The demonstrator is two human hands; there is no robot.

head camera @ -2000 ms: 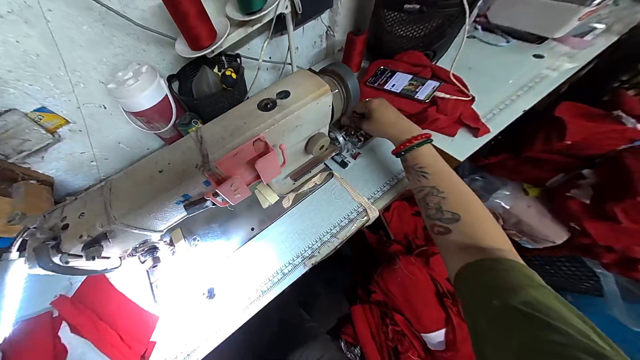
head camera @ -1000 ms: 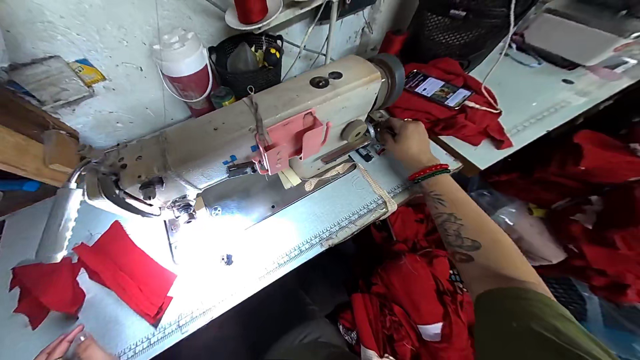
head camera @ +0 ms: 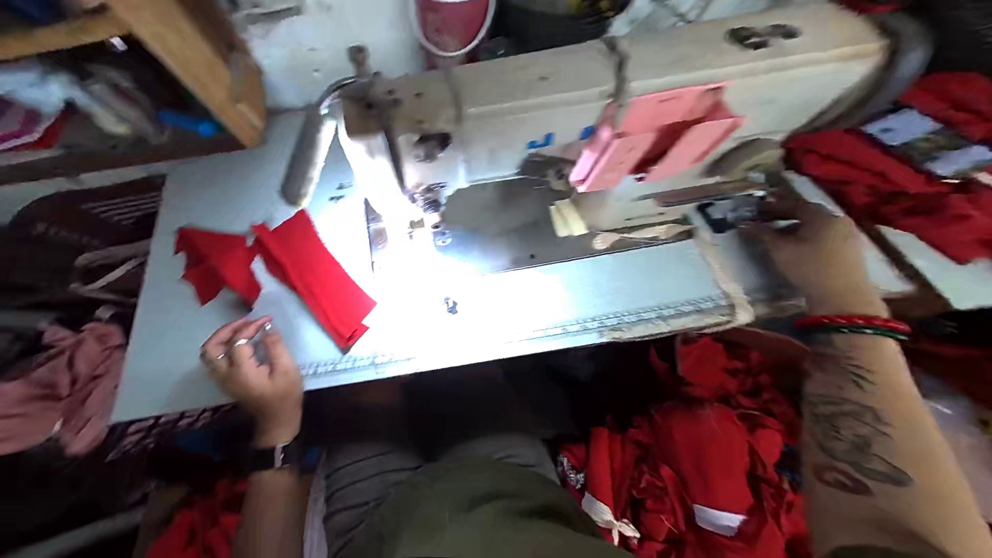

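Observation:
An industrial sewing machine [head camera: 527,116] stands on a pale worktable [head camera: 434,341], its needle area brightly lit. At the table's left front, my left hand [head camera: 256,368] is palm up with curled fingers; a small shiny thing shows at its fingertips, too blurred to name. Just beyond it lie a crumpled red cloth piece [head camera: 221,263] and a folded red cloth strip [head camera: 314,279]. My right hand [head camera: 814,252] is at the right end of the machine bed, its fingers at small metal parts [head camera: 732,211] below the handwheel; whether it grips one is unclear.
A pink holder [head camera: 659,136] is fixed to the machine arm. A phone [head camera: 926,143] rests on red cloth at the right. Red garments [head camera: 697,457] are heaped below the front edge. A wooden shelf [head camera: 194,62] stands at the back left, and a lamp [head camera: 306,159] beside the machine head.
My left hand, out of view in the oldest frame, has come over the table at the left front. My right hand stays near the machine's right end. The view has swung left.

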